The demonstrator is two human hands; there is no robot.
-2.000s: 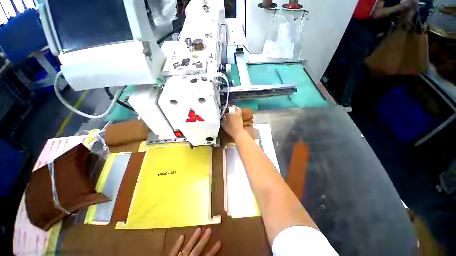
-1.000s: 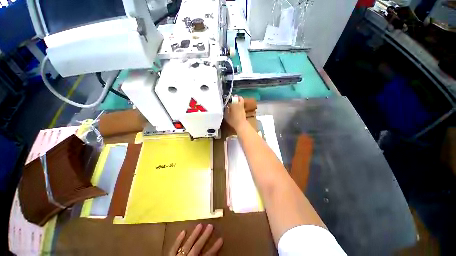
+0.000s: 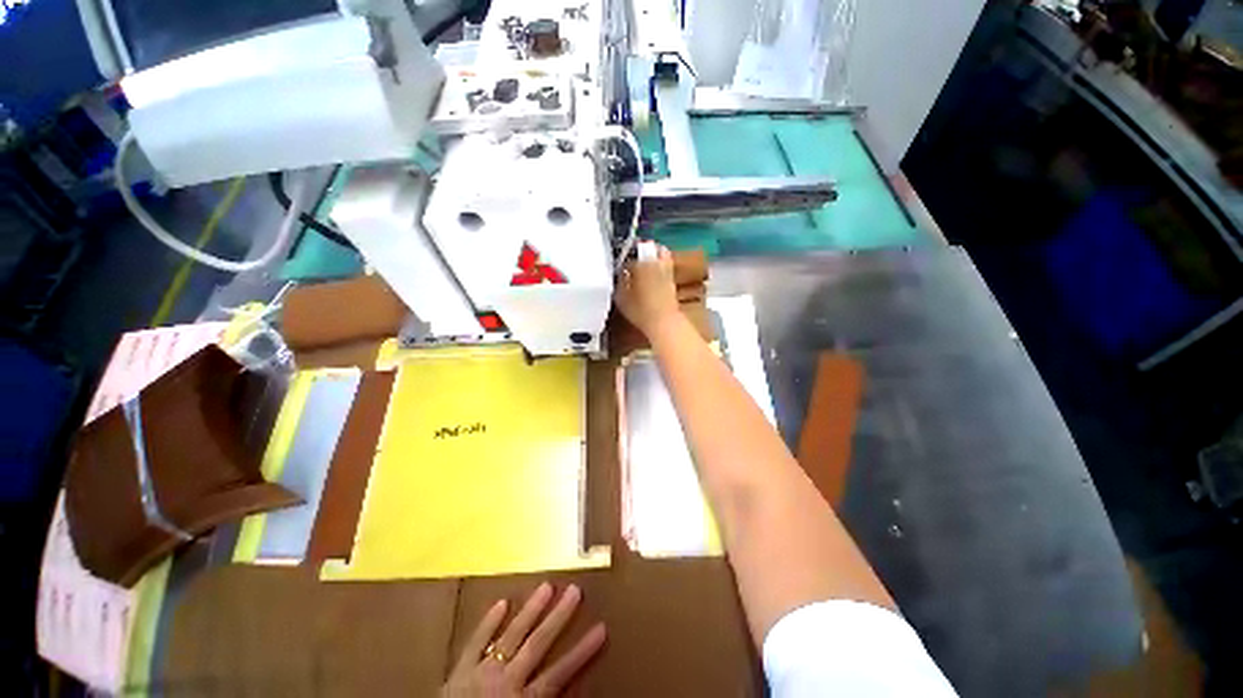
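A brown garment panel [image 3: 314,630] lies flat on the table, with a seam line near its middle. A yellow sewing template [image 3: 470,491] with a black handwritten number lies on it, in front of the white sewing machine head [image 3: 525,246]. Whitish template windows flank it, left [image 3: 307,464] and right [image 3: 668,464]. My left hand [image 3: 525,652] rests on the panel below the template, fingers spread. My right hand [image 3: 652,293] is behind the head's right side, beside rolled brown fabric [image 3: 691,269]; its fingers are partly hidden, so its grip cannot be told.
A tied stack of brown strips [image 3: 164,464] lies at left over a pink-white marked sheet [image 3: 75,600]. An orange-brown strip [image 3: 832,416] lies on the grey metal table [image 3: 954,477] at right. The machine screen housing [image 3: 273,109] is upper left. A metal bar [image 3: 743,199] crosses the green bed.
The view has shifted, so the machine head sits higher in the picture. Both hands stay in about the same places on the work. The person seen at upper right is out of view.
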